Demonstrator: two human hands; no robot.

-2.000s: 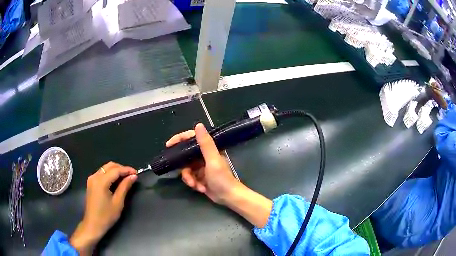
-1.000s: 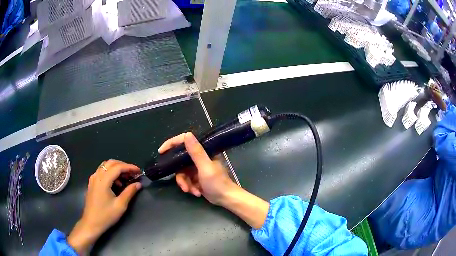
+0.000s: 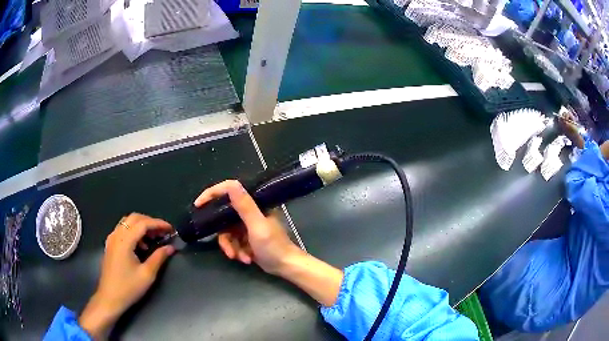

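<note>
My right hand [image 3: 257,233] grips a thick black electric screwdriver [image 3: 280,188] from below and behind, its front end pointing left and its black cord leaving the rear. My left hand [image 3: 130,263] is at the driver's front end, with thumb and index finger close around the thin silver tip. Something small and dark shows between these fingers, too small to identify. A round white dish [image 3: 59,228] full of tiny silver screws stands left of my left hand. A bundle of thin grey-purple cables [image 3: 12,263] lies left of the dish.
A pale upright post [image 3: 268,63] stands behind the bench by a metal rail [image 3: 143,146]. White slotted housings [image 3: 175,14] lie on white sheets at the upper left. White parts fill a dark tray [image 3: 497,96] at the upper right. A person in a blue smock [image 3: 537,266] is at right.
The scene has shifted slightly left in view. The driver's front end has come closer to my left fingers, covering more of the silver tip than two seconds ago.
</note>
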